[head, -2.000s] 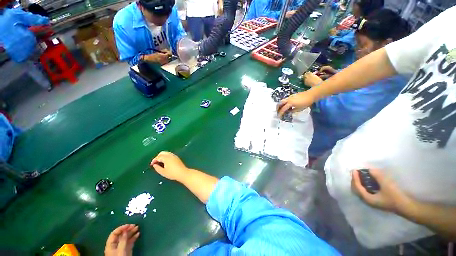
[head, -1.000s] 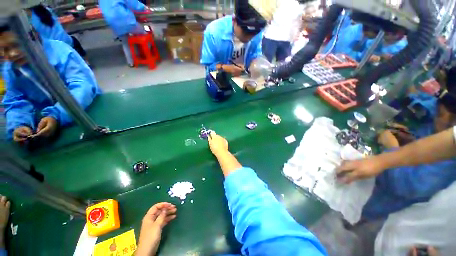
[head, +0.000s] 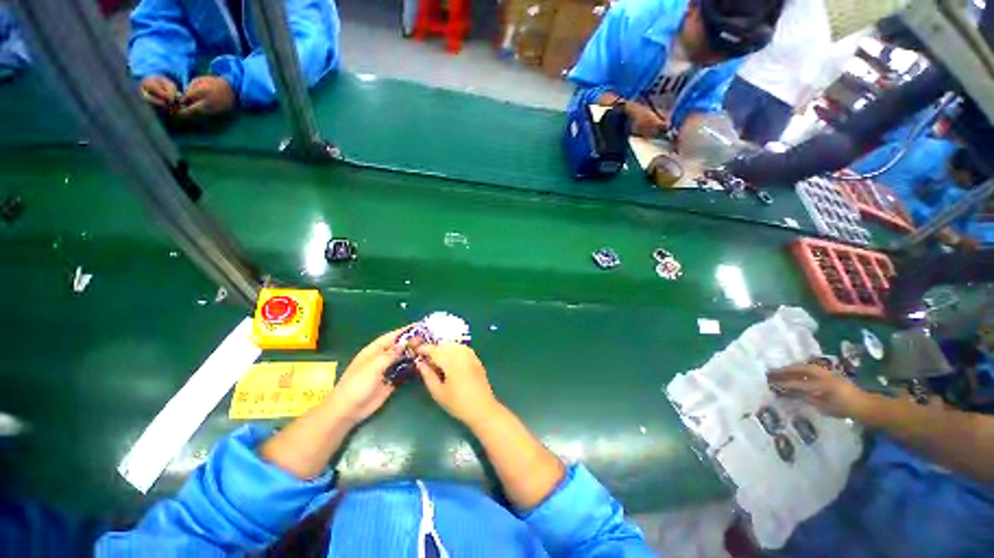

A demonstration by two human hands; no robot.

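Note:
My left hand [head: 371,379] and my right hand [head: 458,377] are together in front of me, both holding a small dark and silver unit [head: 401,368] between the fingertips. The fingers hide much of the unit. A pile of small white parts [head: 448,326] lies on the green belt [head: 545,381] just beyond my hands. A dark unit [head: 340,250] lies on the belt past my left hand. A bluish unit [head: 606,258] and a silver and pinkish unit [head: 667,264] lie farther right.
An emergency stop button [head: 279,311], a yellow label [head: 282,389] and a white strip [head: 191,405] are at the left. Grey metal posts slant above them. At the right, another person's hand is over a white sheet [head: 752,480] with dark units. A red parts tray [head: 845,277] is beyond.
My right hand has reached to the unit on the belt and come back with it to my left hand, which now also holds it. The view has turned right to left, and more units lie on the white sheet.

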